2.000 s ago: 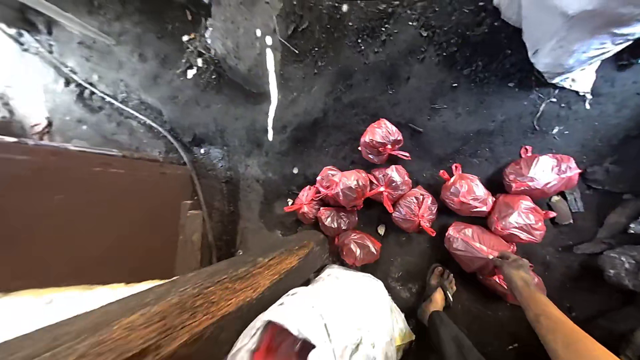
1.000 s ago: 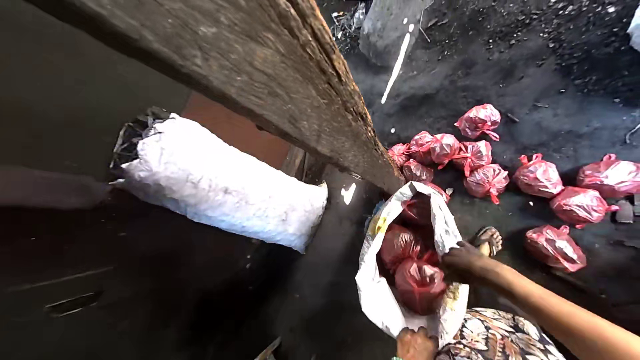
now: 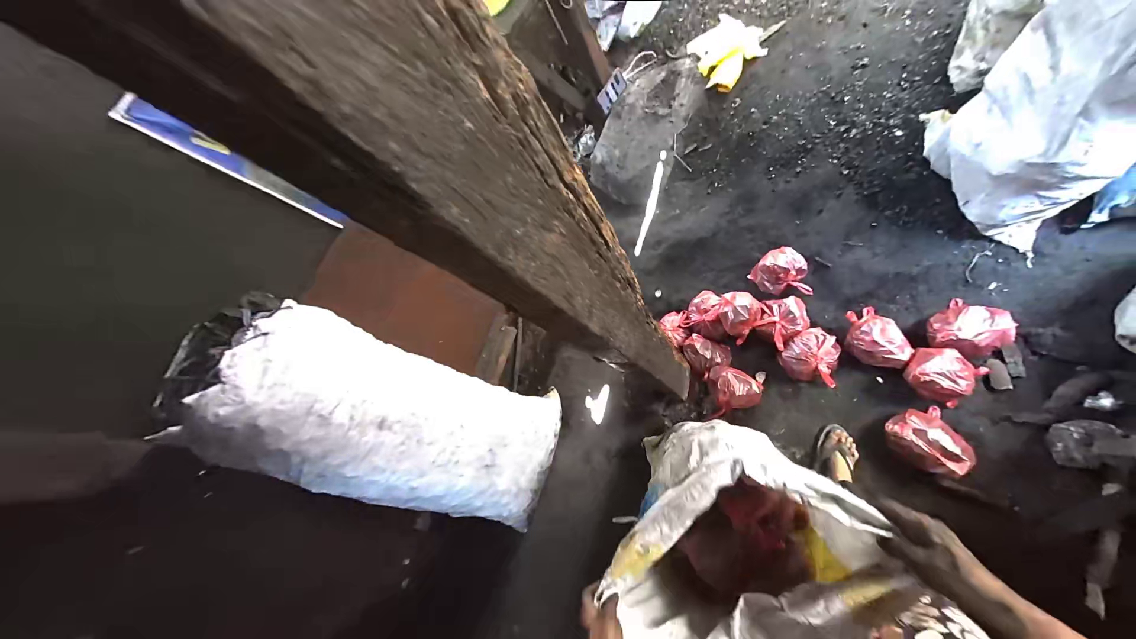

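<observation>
A white woven sack (image 3: 701, 444) stands with its mouth open toward me at the bottom centre, and red plastic bags show dimly inside it. My right hand (image 3: 923, 541) grips the sack's rim on the right side. At the rim's lower left, my left hand (image 3: 602, 614) is partly cut off by the frame edge, its fingers closed on the sack. Several knotted red plastic bags lie on the dark floor beyond the sack, among them a lone one (image 3: 930, 441) near my sandalled foot (image 3: 836, 451) and one at the back (image 3: 781, 270).
A thick wooden post (image 3: 461, 177) runs diagonally close by on the left. Behind it lies a full white sack (image 3: 382, 417). White plastic sheeting (image 3: 1056, 124) is at the upper right, with a yellow and white scrap (image 3: 728, 51) at the top. Dark lumps (image 3: 1083, 442) lie at right.
My right hand held a red bag on the floor at first; it then moved to the white sack. Both hands now hold the sack's rim. The view has swung toward the post.
</observation>
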